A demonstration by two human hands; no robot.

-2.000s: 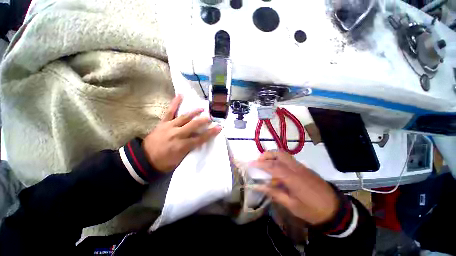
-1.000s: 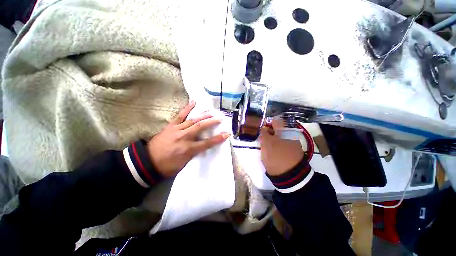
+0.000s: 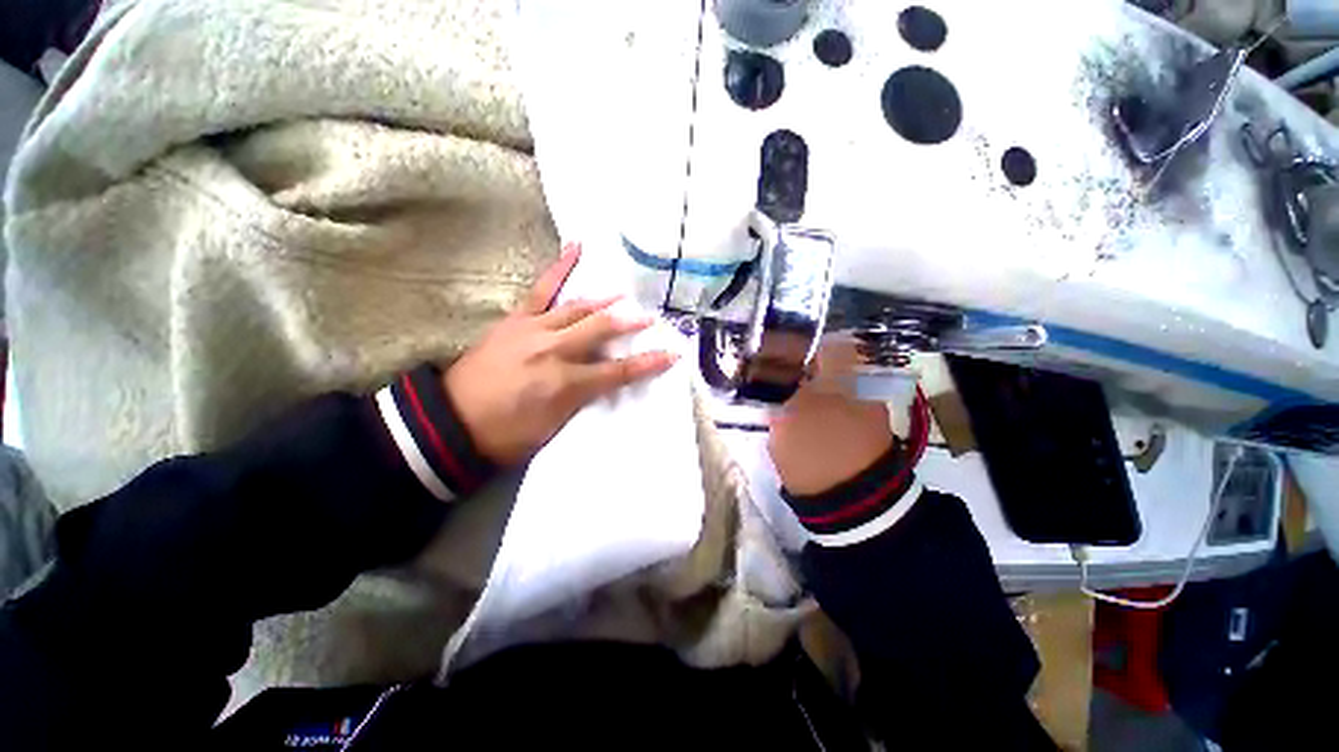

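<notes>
The beige fleece garment (image 3: 338, 294) is heaped left of the machine head. A smooth white fabric piece (image 3: 610, 492) lies along it and runs up to the needle area. My left hand (image 3: 551, 367) lies flat on the white fabric with its fingers spread, just left of the presser foot. My right hand (image 3: 837, 441) is right of the needle area; its fingers are hidden behind the shiny guard (image 3: 793, 309) and the machine head, so its hold cannot be seen. A red handle of the scissors (image 3: 921, 429) shows beside it.
The white sewing machine head (image 3: 969, 221) with a blue stripe spans the upper right. A black smartphone (image 3: 1050, 456) with a white cable (image 3: 1160, 599) lies right of my right hand. A cardboard box (image 3: 1060, 646) stands below the table edge.
My right hand has moved from the near fleece edge up to the needle area, covering most of the red handles. My left hand has shifted slightly up and right with the white fabric.
</notes>
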